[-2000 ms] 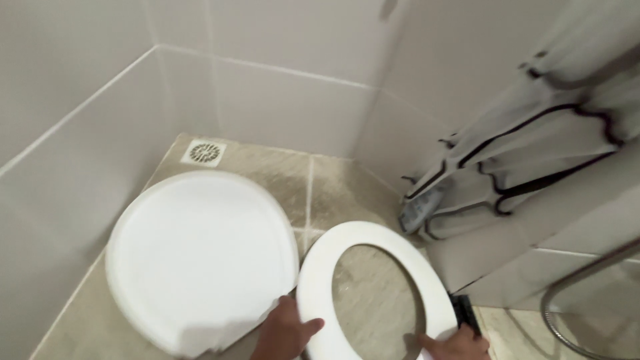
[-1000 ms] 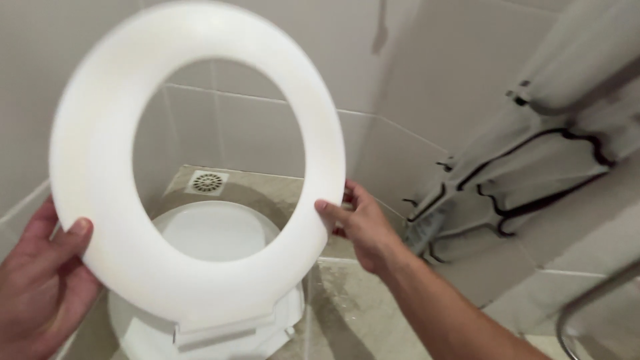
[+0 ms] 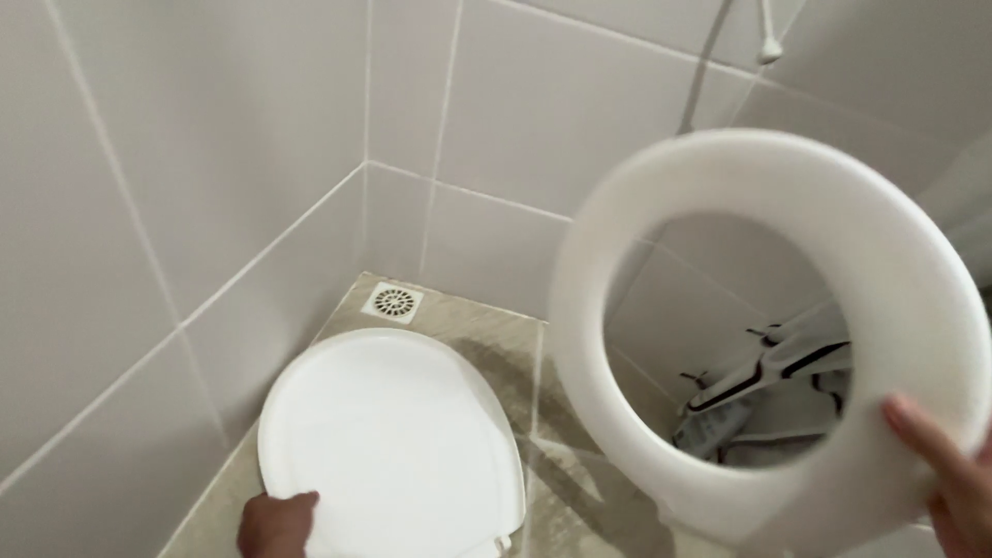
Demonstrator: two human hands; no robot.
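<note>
My right hand (image 3: 949, 473) grips the lower right of a white plastic toilet seat ring (image 3: 597, 341), raised and tilted at the right, with the thumb on its near face. At the lower left, my left hand (image 3: 277, 525) has its fingers on the left edge of the white toilet lid (image 3: 387, 442), which lies on the tiled floor; its thumb and part of the palm show, the fingertips are hidden. A small hinge part shows at the lid's lower right edge.
A square floor drain grate (image 3: 394, 302) sits in the corner beyond the lid. Grey tiled walls (image 3: 504, 116) rise behind and at the left. A pale shower curtain with black lines (image 3: 775, 380) hangs at the right, partly seen through the ring. A white fitting (image 3: 769, 50) hangs at the top.
The seat ring, held in both hands one second ago, has moved right and is now in my right hand alone. My left hand has let go of it and moved to the lid.
</note>
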